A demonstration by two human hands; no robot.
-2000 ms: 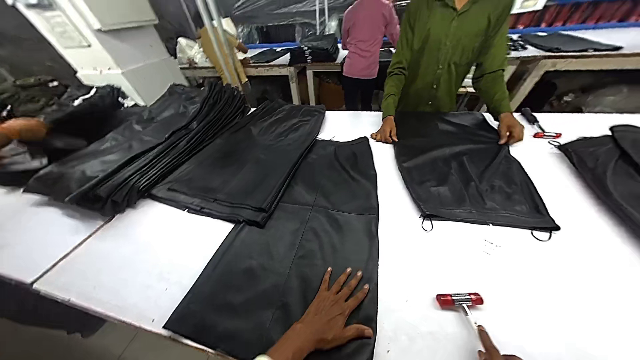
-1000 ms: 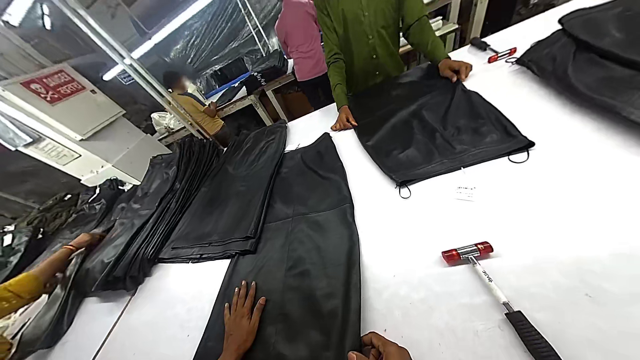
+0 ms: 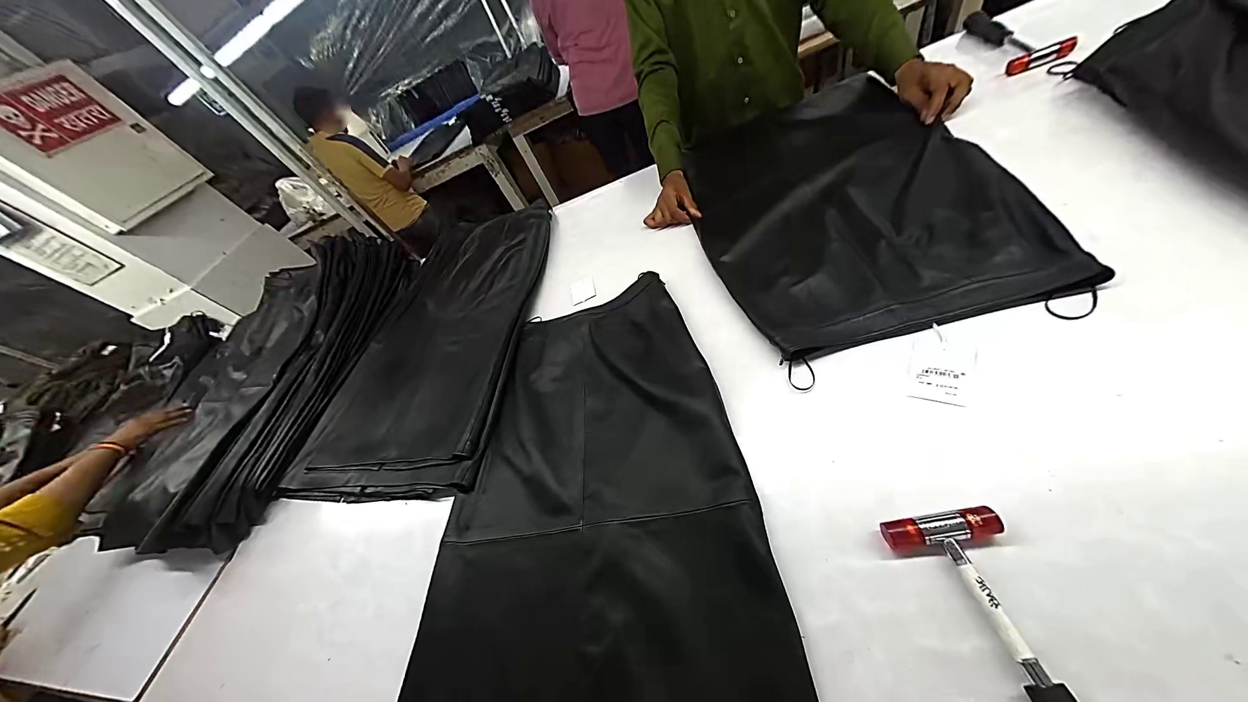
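Note:
Neither of my hands shows in the head view at this moment. A black leather-like skirt (image 3: 595,526) lies flat at the centre, its waistband away from me and its lower part cut off by the bottom edge. A small white tag (image 3: 582,291) rests by its waistband. To the right lies a mallet with red faces and a white shaft (image 3: 942,529). Across the table a person in a green shirt has both hands (image 3: 934,90) on another black skirt (image 3: 877,224); hanging loops and a printed white tag (image 3: 942,372) are at its near hem.
Folded black garments (image 3: 419,370) and a thick stack (image 3: 283,390) lie to the left. Another person's arm (image 3: 97,453) reaches to that stack. A second red-faced mallet (image 3: 1040,57) and more black garments (image 3: 1189,88) are at the far right of the white table (image 3: 1072,468).
My hands, on and beside the near skirt a second ago, have left the view. The tag by its waistband now shows. The view has swung since the first frame.

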